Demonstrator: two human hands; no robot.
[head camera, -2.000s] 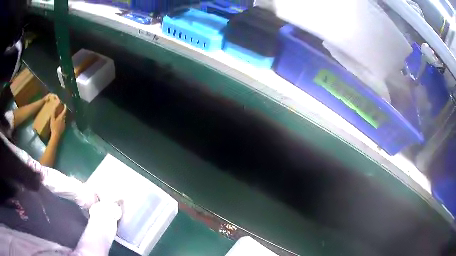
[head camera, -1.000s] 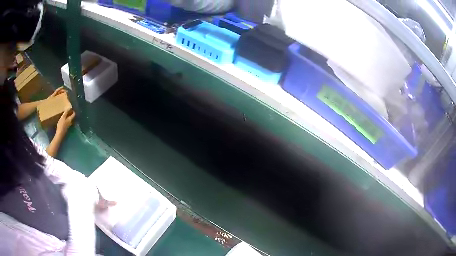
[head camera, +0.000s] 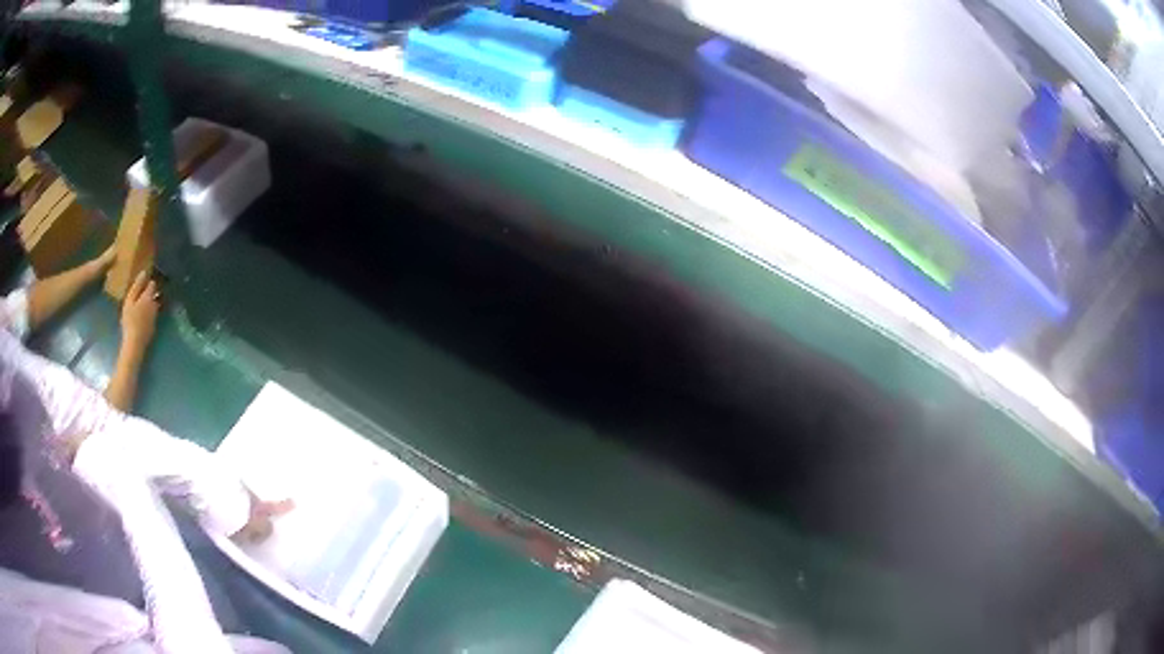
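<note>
A white object (head camera: 649, 623), flat and cut off by the bottom edge, lies nearest in front of me on the green bench. Left of it is a white foam tray (head camera: 406, 537) with pale greyish contents, and a neighbour's hand rests over it. Neither of my hands can be made out in the picture. A faint pale blur shows at the bottom right edge; I cannot tell what it is.
A dark conveyor belt (head camera: 511, 319) runs across, with a white foam box (head camera: 230, 185) on it behind a green post (head camera: 151, 115). Another person's hands hold a brown carton (head camera: 132, 243) at far left. A blue bin (head camera: 881, 211) and light-blue basket (head camera: 479, 61) stand on the shelf.
The view has shifted, so more of the white object at the bottom shows. The neighbour's arm over the foam tray has moved, and the brown carton at far left is now held more upright.
</note>
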